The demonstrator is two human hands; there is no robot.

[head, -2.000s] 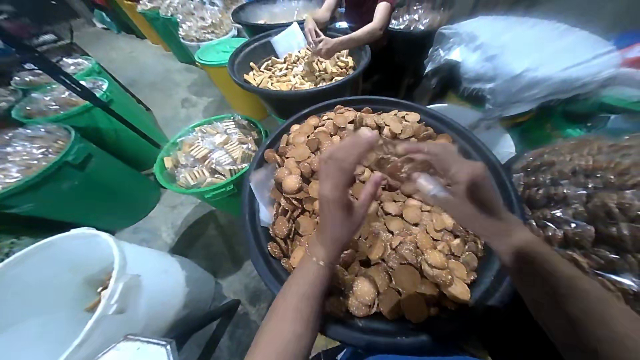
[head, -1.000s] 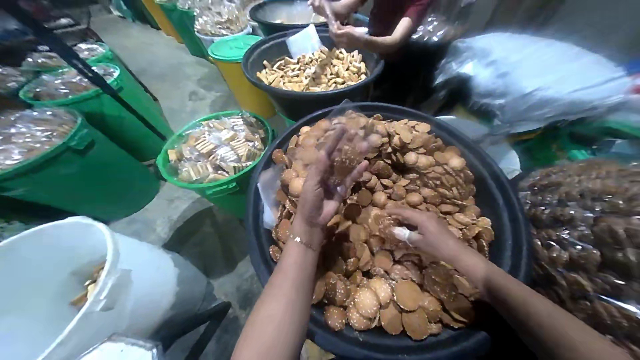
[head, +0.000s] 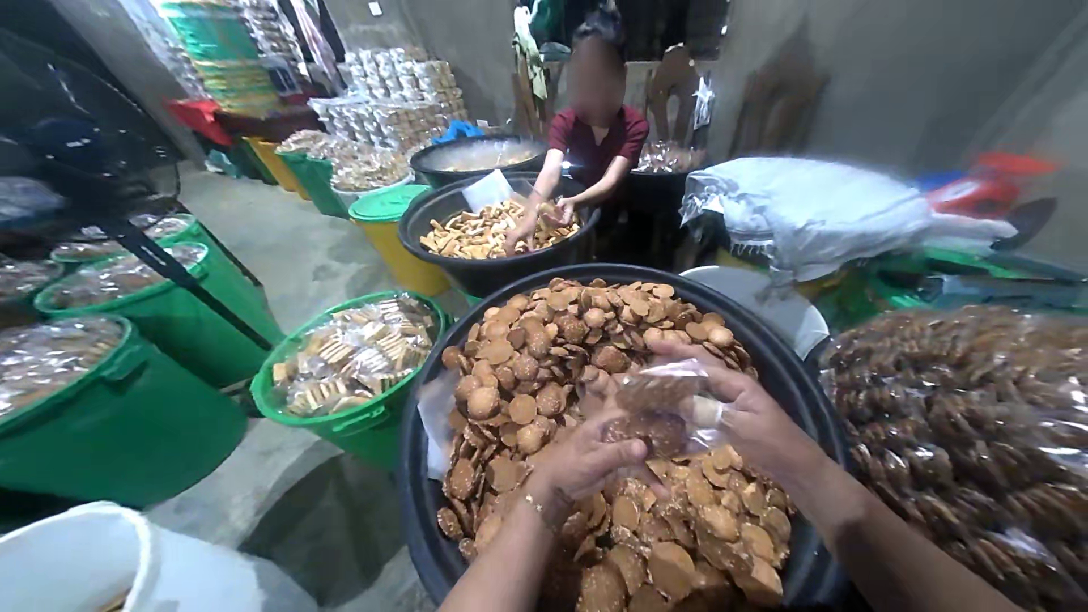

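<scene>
A large black tub [head: 799, 365] full of round brown cookies [head: 523, 408] stands in front of me. Above the cookies, my left hand [head: 586, 459] holds several cookies with its fingers curled around them. My right hand [head: 748, 408], with white wrapping on a finger, grips a clear plastic bag [head: 680, 374] close against the left hand. Cookies show through the plastic, though blur hides how many are inside. A stack of clear plastic sheets or bags [head: 438, 425] lies at the tub's left inner edge.
Across from me a person [head: 599, 136] reaches into another black tub [head: 501, 276] of stick-shaped biscuits. Green tubs [head: 348, 425] of packed biscuits and a white bucket [head: 144, 561] stand left. Bagged brown cookies [head: 960, 425] are heaped right. A fan [head: 85, 144] stands at far left.
The view has tilted up. My hands, apart one second ago, are now together over the cookies with a clear bag between them. The person across has lowered their hands into the biscuits.
</scene>
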